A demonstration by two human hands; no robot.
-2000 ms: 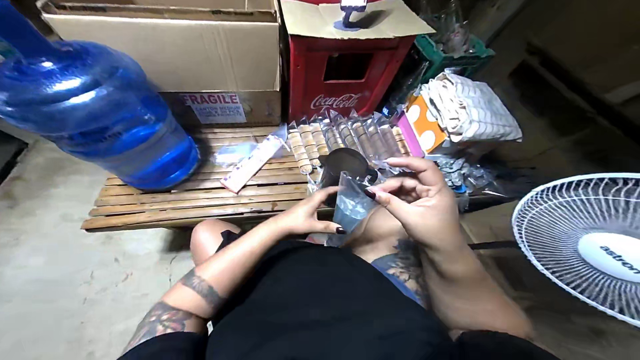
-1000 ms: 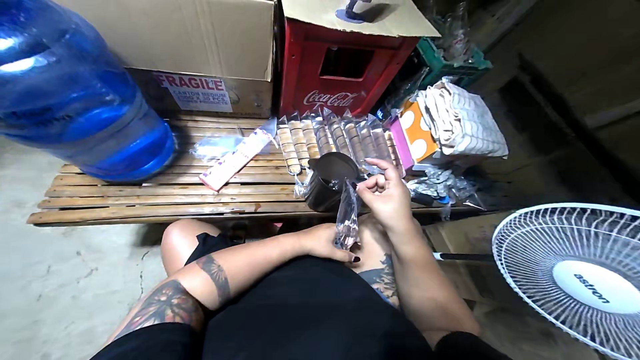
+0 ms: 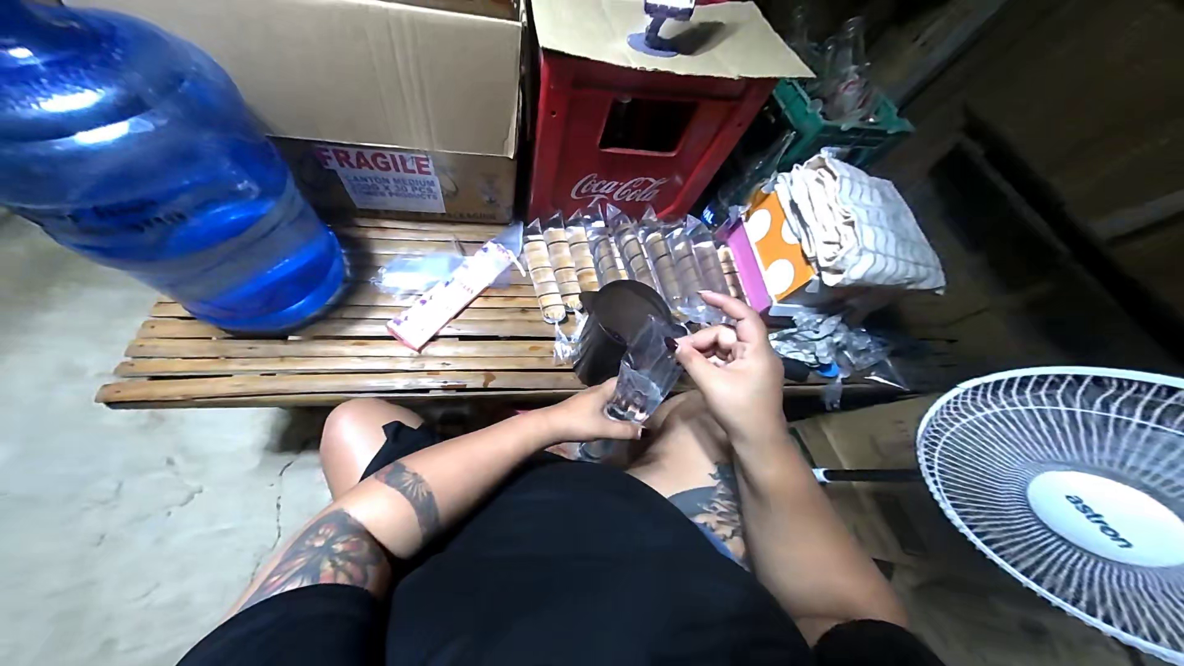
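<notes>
A narrow clear plastic bag (image 3: 645, 375) is held between my hands above my lap. Around its lower end, the fingers of my left hand (image 3: 597, 413) are closed. My right hand (image 3: 735, 365) pinches the bag's upper edge between thumb and fingers. Just behind the bag stands a dark round pitcher or mug (image 3: 618, 324), partly hidden by it. Beyond that, several clear packs of round rolled or stacked biscuits (image 3: 638, 259) lie side by side on a slatted bamboo bench (image 3: 324, 370). What the bag holds is hard to tell.
A large blue water jug (image 3: 185, 185) stands at the left, near a printed plastic packet (image 3: 453, 296). Cardboard boxes (image 3: 398, 83) and a red Coca-Cola crate (image 3: 638, 129) stand behind. At right are a folded cloth (image 3: 860, 222), crumpled plastic (image 3: 828, 347) and an Astron fan (image 3: 1064, 509).
The bag was opened out between both hands two seconds ago, then hung narrow between them; now it is tilted in front of the dark vessel. The view has shifted slightly.
</notes>
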